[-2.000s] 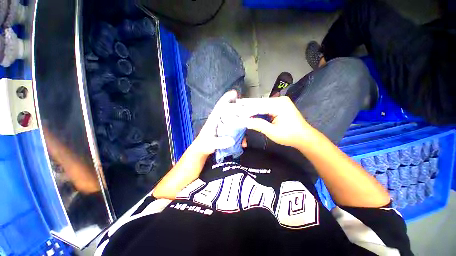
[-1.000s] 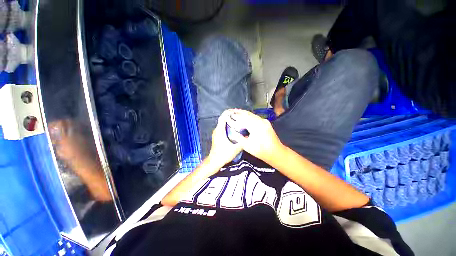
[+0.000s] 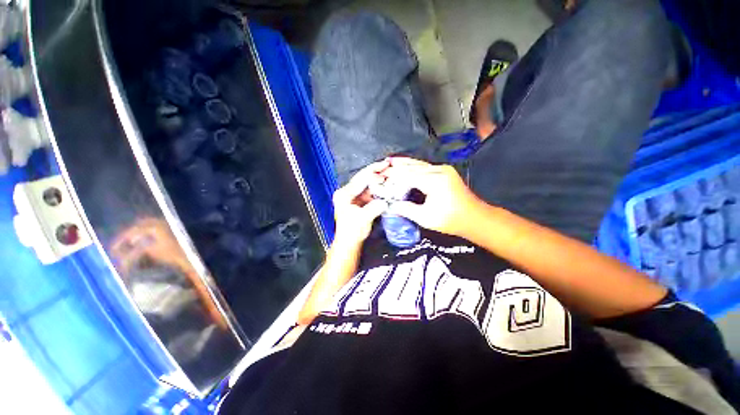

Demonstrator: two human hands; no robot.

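A blue tube-shaped part (image 3: 402, 230) is held between both hands above my lap, its lower end pointing toward my chest. My left hand (image 3: 357, 198) grips it from the left side. My right hand (image 3: 438, 194) grips it from the right, fingertips meeting those of my left hand at the top. The fingers hide the upper end of the part, and glare washes out the fingertips.
A black parts bin (image 3: 284, 138) with a metal edge stands at the left with loose blue parts inside. A white switch box (image 3: 50, 219) with two round buttons is at far left. A blue crate (image 3: 633, 231) with rows of parts is at right. A sandalled foot shows beyond my knees.
The view has shifted and tilted. The hands have turned the part, so its blue lower end shows below the fingers, where a dark opening showed a second ago.
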